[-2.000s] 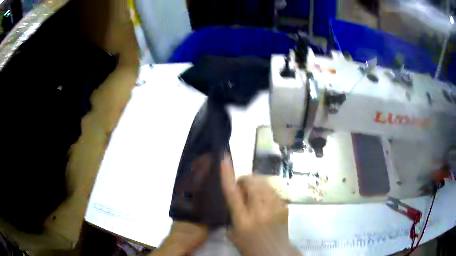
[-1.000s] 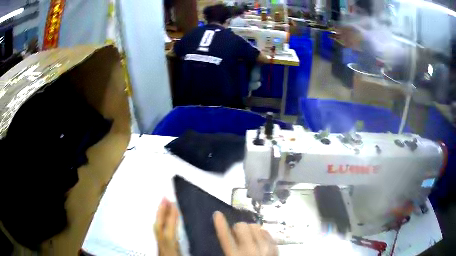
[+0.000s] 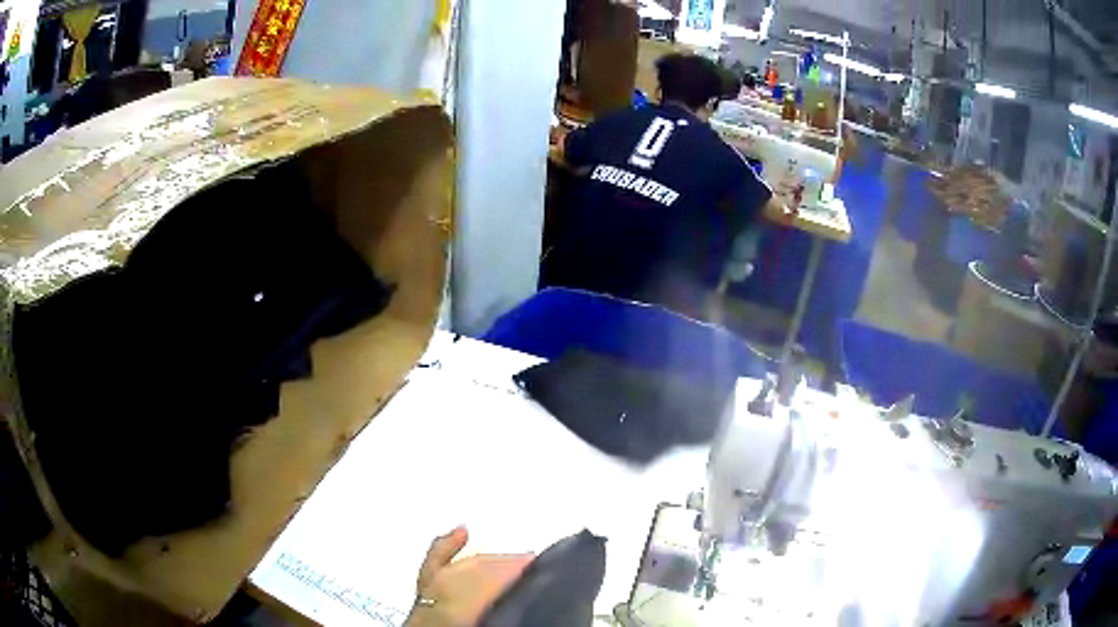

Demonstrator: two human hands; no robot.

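Note:
A black work piece (image 3: 554, 585) shows at the bottom edge, left of the sewing machine's needle area, with its lower part cut off by the frame. My left hand (image 3: 472, 585) is at its left side, thumb spread upward and fingers running behind the piece, which rests against them. My right hand is not in view. The white sewing machine head (image 3: 846, 502) stands to the right, partly washed out by glare. The pale machine bed (image 3: 668, 570) lies under its left end, right of the black piece.
A large open cardboard box (image 3: 368, 380) full of black pieces (image 3: 209, 355) stands left. Waiting black pieces (image 3: 625, 404) lie at the back of the white table (image 3: 417, 478). Blue bins (image 3: 589, 321) stand behind it. A person (image 3: 650, 196) in a dark shirt sits with their back to me.
The view has swung left and up, so the box shows more fully. The black piece and my left hand are now low in the frame. My right hand has left the view.

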